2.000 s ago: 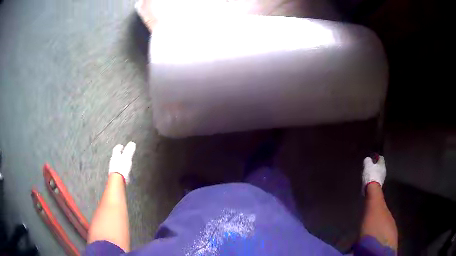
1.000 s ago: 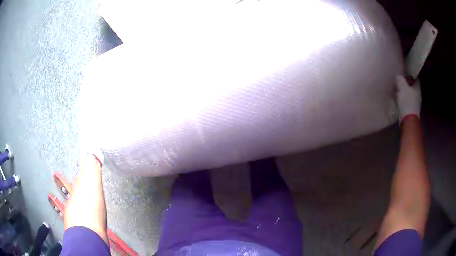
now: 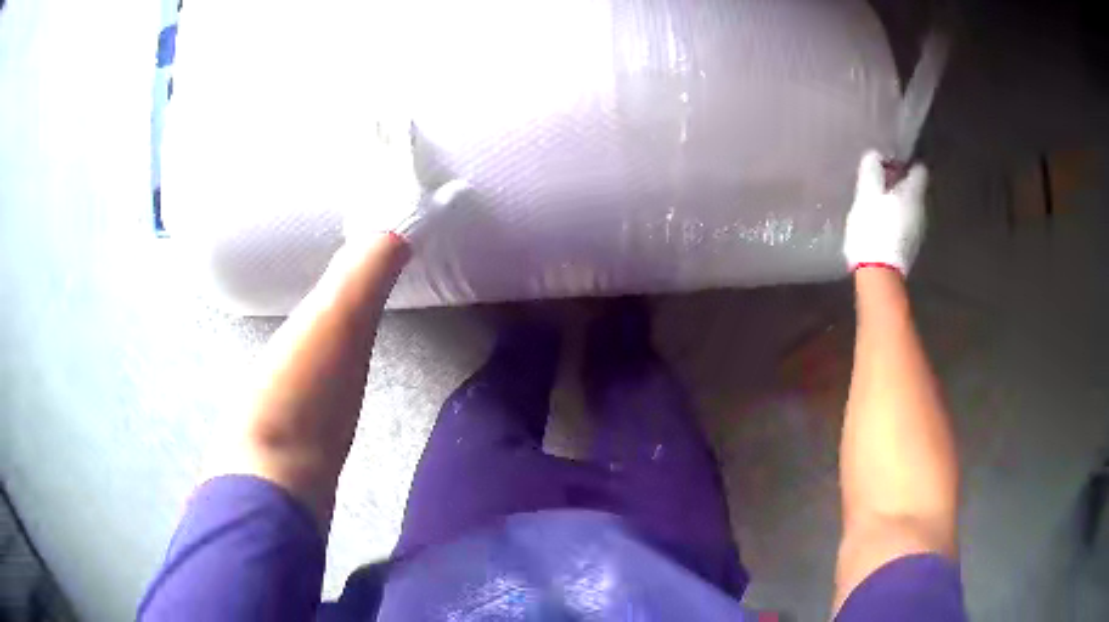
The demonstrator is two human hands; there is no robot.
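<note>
A huge whitish bubble wrap roll (image 3: 547, 158) lies crosswise in front of my legs, glaring white on its left part. My left hand (image 3: 420, 201), in a white glove, rests on the roll's near side with the thumb apart; glare blurs its fingers. My right hand (image 3: 887, 216), in a white glove with a red cuff edge, is closed around the dark reddish grip of a knife (image 3: 924, 91) at the roll's right end. The pale, wide blade points up and away and is blurred.
Grey concrete floor (image 3: 110, 401) shows on the left, with strong glare. Blue bits (image 3: 164, 122) show beyond the roll's left end. My purple-clothed legs (image 3: 559, 413) stand close to the roll. The right side is dark, with a faint brownish patch on the floor.
My left hand has moved from the roll's left end inward onto its surface. The roll lies straighter across the view. My right hand still holds the knife. The red forks have left the view.
</note>
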